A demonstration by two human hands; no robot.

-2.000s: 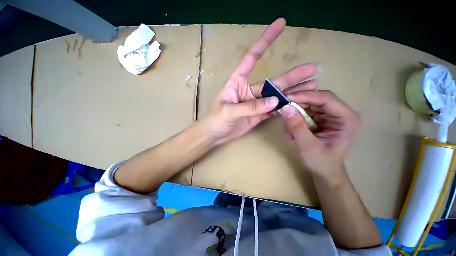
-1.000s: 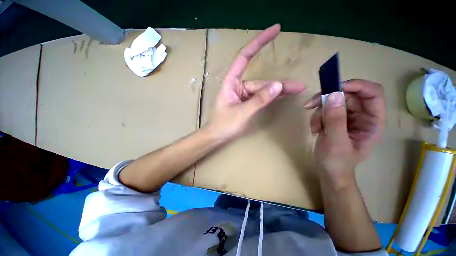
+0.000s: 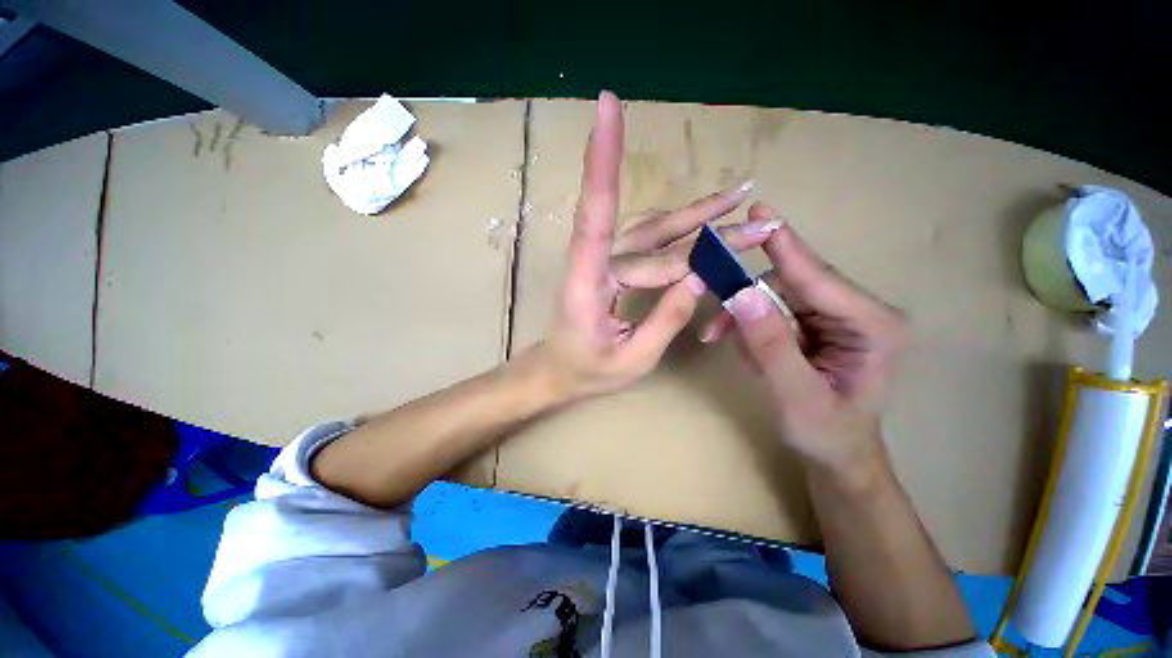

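Note:
The small blade or scraper (image 3: 722, 262) has a flat dark blue-black end and a pale handle. My right hand (image 3: 829, 347) grips its handle between thumb and fingers, above the bench. My left hand (image 3: 611, 289) is bare, with its index finger pointing up and its other fingers spread. The left thumb tip is at the blade's left edge, and the left fingers lie behind the dark end. Whether they press on it is hard to tell.
A crumpled white tissue (image 3: 375, 154) lies on the brown cardboard bench (image 3: 231, 283). At the right, a pale yellow-green roll (image 3: 1051, 261) holds tissue (image 3: 1108, 242) around the nozzle of a caulking gun with a white cartridge (image 3: 1083, 501). A dark green conveyor (image 3: 720, 52) runs beyond.
My right hand has moved left from one second ago, bringing the blade back to my left hand. The blade has tilted left. My left index finger now points more upright.

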